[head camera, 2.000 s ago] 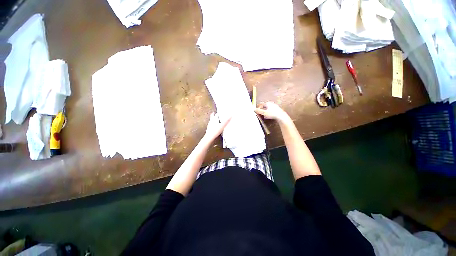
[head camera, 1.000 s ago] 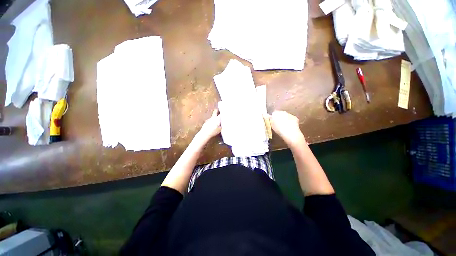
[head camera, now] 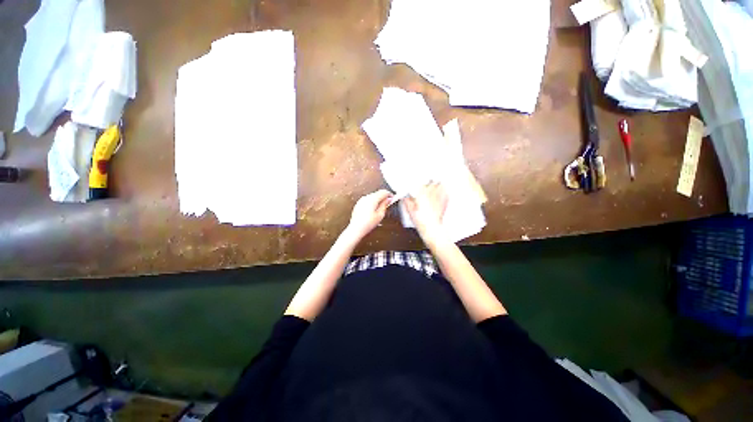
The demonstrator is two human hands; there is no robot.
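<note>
A small bundle of white fabric (head camera: 413, 136) lies tilted on the brown table in front of me, close to its near edge. A beige tag (head camera: 476, 188) shows partly along the bundle's right side. My left hand (head camera: 373, 209) is at the bundle's lower left edge, its fingers closed on a thin white strip (head camera: 395, 198). My right hand (head camera: 427, 206) lies on top of the lower bundle, beside the strip; its fingertips blend into the bright fabric, so its hold is unclear.
White cut panels lie at left (head camera: 237, 132) and at the back (head camera: 479, 49). Shears (head camera: 587, 148), a red stick (head camera: 627, 148), a beige tag (head camera: 691, 157) and tied bundles (head camera: 652, 66) are right. A yellow-and-black tool (head camera: 102, 161) is far left. A blue crate (head camera: 714, 272) stands below.
My right hand has moved from the bundle's right edge onto its top, near my left hand. The bundle's lower part has shifted right. The camera view has also shifted.
</note>
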